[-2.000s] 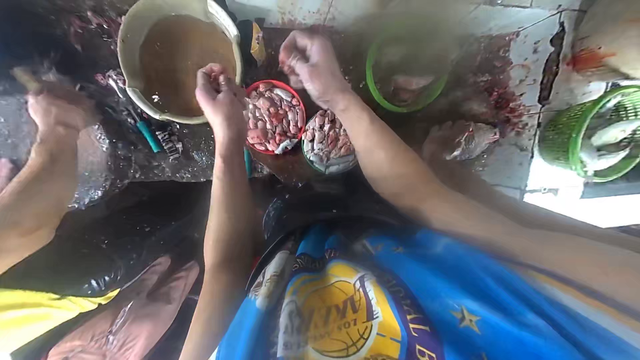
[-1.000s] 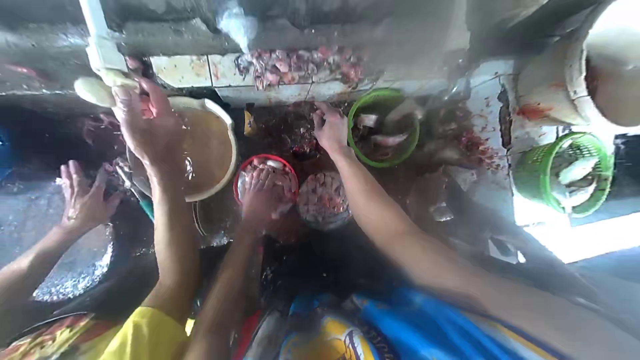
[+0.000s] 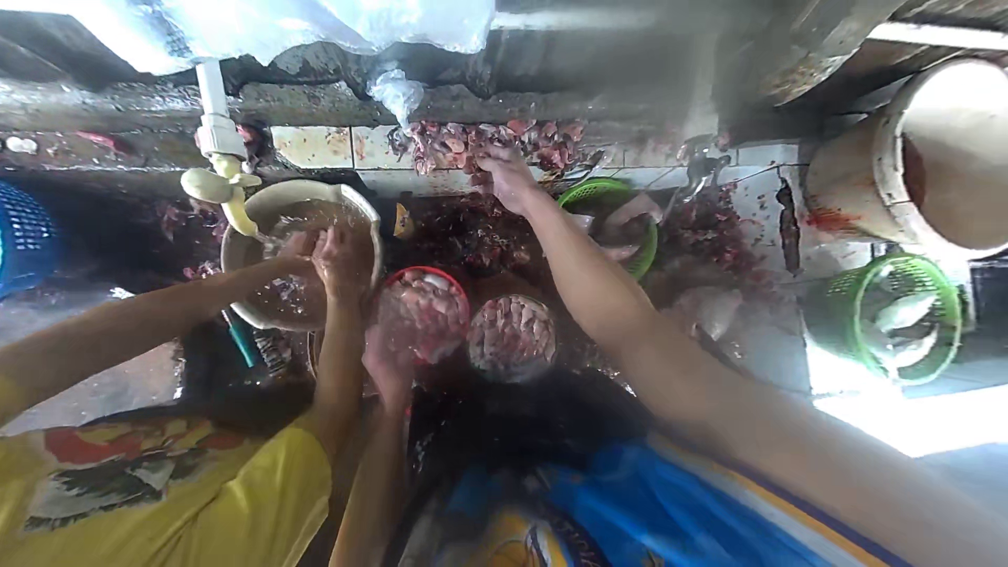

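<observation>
My right hand reaches to a pile of raw meat or offal scraps on the tiled ledge; its fingertips touch the pile, and whether they grip a piece is unclear. My left hand, blurred, is at the left edge of a red-rimmed container full of pale pink pieces; its fingers are hard to make out. Beside that stands a round container of similar pieces. Behind my right forearm is a green basket with pieces of fish. Dark red scraps lie between the ledge and the containers.
At left, a co-worker in a yellow shirt has both hands in a basin of cloudy water under a tap. A green basket of fish and a large bucket stand at right, a blue basket at far left.
My right hand has moved from beside the green basket to the scraps on the ledge. My left hand has shifted from over the red container to its left edge. The co-worker's hands have gone into the basin.
</observation>
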